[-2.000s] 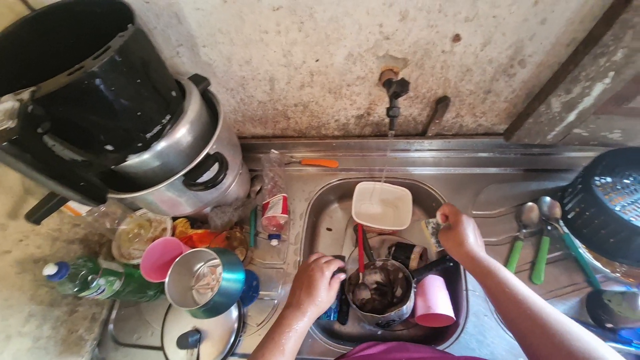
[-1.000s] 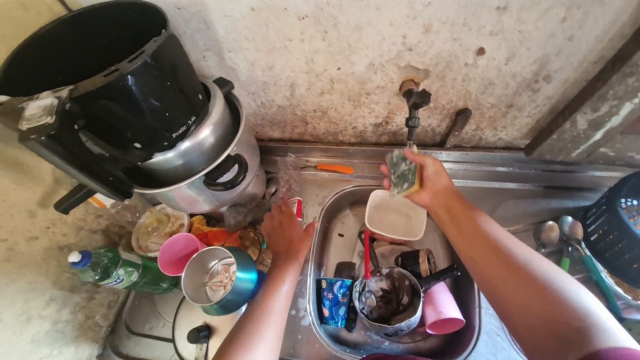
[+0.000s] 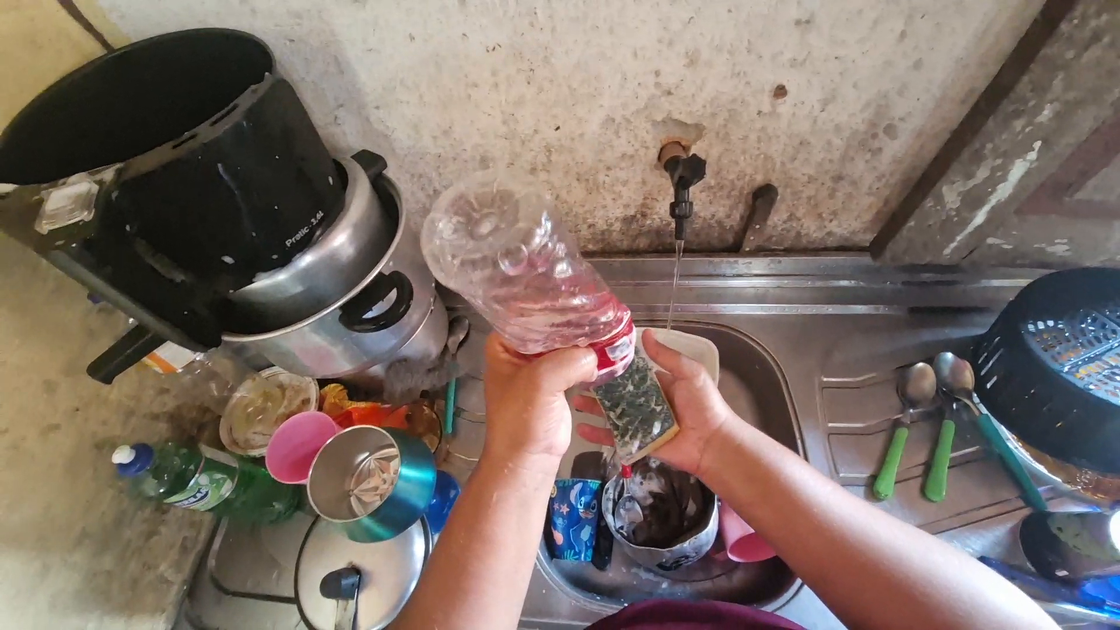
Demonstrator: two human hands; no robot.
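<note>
My left hand [image 3: 534,394] grips a clear plastic bottle [image 3: 534,262] with a red label, tilted with its base up and its neck end down over the sponge. My right hand [image 3: 678,398] holds a green and yellow scouring sponge [image 3: 639,407], green side up, under the bottle. Behind my right hand a white container [image 3: 691,346] stands in the steel sink [image 3: 783,376], and a thin stream of water runs from the tap [image 3: 682,188] towards it. Below the hands are a dirty pot [image 3: 665,551] with a spoon, a blue patterned cup [image 3: 574,516] and a pink cup [image 3: 744,534].
At left stand stacked pots [image 3: 350,324] under a black air fryer basket [image 3: 201,166], a green bottle [image 3: 236,481], a pink cup [image 3: 299,444], a teal cup [image 3: 385,507] and a pot lid [image 3: 319,560]. Spoons [image 3: 941,446] and a black plastic basket [image 3: 1041,350] lie at right.
My left hand has lifted the clear bottle from the counter left of the sink and tipped it. My right hand has brought the sponge down and left from near the tap, under the bottle.
</note>
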